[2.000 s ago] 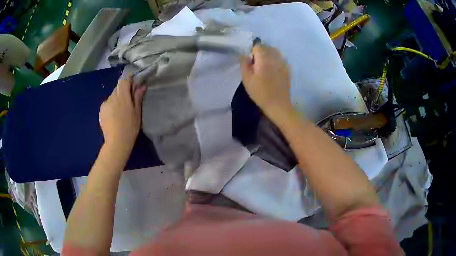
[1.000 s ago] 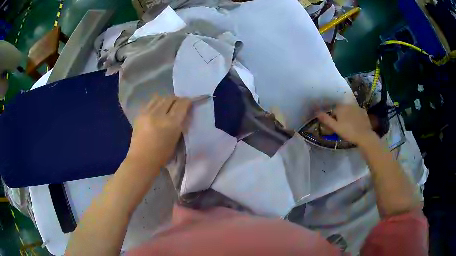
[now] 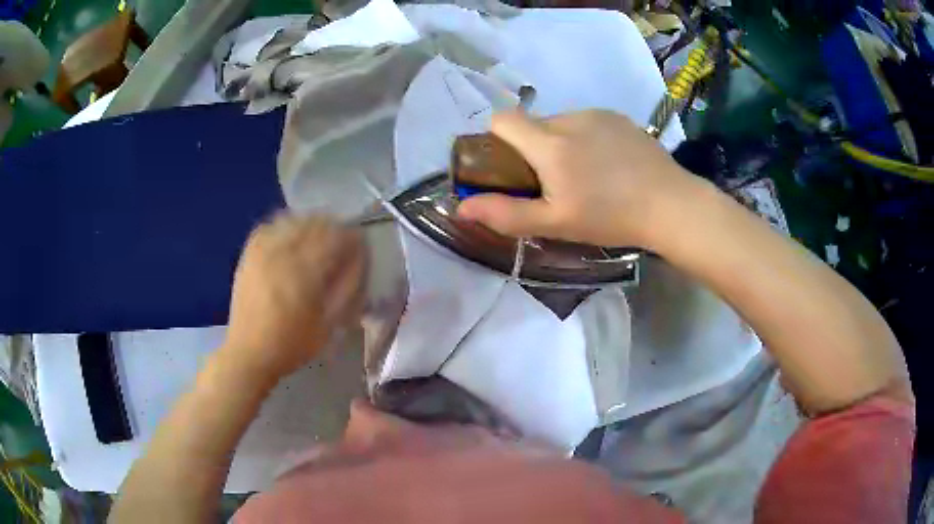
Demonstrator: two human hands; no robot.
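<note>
The light grey garment (image 3: 343, 118) lies over the navy padded board (image 3: 143, 220), with white interlining panels (image 3: 451, 297) facing up. My right hand (image 3: 604, 179) is closed round the brown wooden handle of the steam iron (image 3: 512, 241). The iron's pointed metal body lies across the white panels, its tip pointing left at a seam. My left hand (image 3: 297, 292) is blurred at the garment's left part, left of the iron's tip; whether its fingers hold cloth cannot be told.
A dark bar (image 3: 104, 387) lies on the white table (image 3: 56, 409) at lower left. Yellow-black hose (image 3: 696, 72) and cords run at the right. More grey cloth (image 3: 696, 420) hangs at lower right. A wooden piece (image 3: 97, 51) stands at upper left.
My right hand has taken hold of the iron at the right and brought it left onto the garment. My left hand has shifted slightly left and down, off the white panel.
</note>
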